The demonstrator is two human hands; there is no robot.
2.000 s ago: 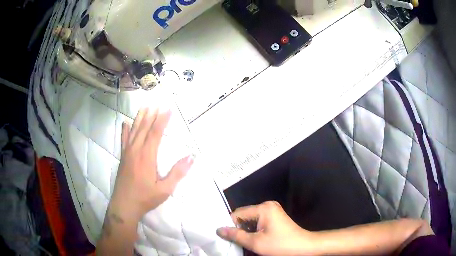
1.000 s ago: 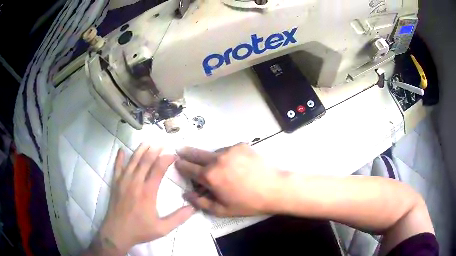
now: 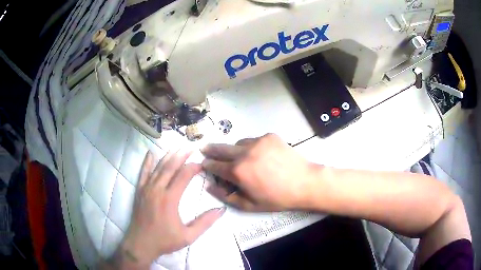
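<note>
A white quilted panel lies on the machine bed under the left end of the cream sewing machine. My left hand lies flat on the panel, fingers spread, below the needle area. My right hand is at the panel's right edge near the needle area, fingers bent, its fingertips close to my left fingers. Something dark shows in the right palm, too unclear to name. Whether the right fingertips pinch the edge is hidden by glare. The presser foot area is partly blurred.
A smartphone lies under the machine arm. Stacked panels with striped edges hang at the left, above an orange crate rim. Small tools lie in a recess at the right. Another quilted panel hangs at the lower right.
My right hand has come up from the panel's lower edge to near the needle area. My left hand stays flat on the panel. The view has shifted, showing more of the machine.
</note>
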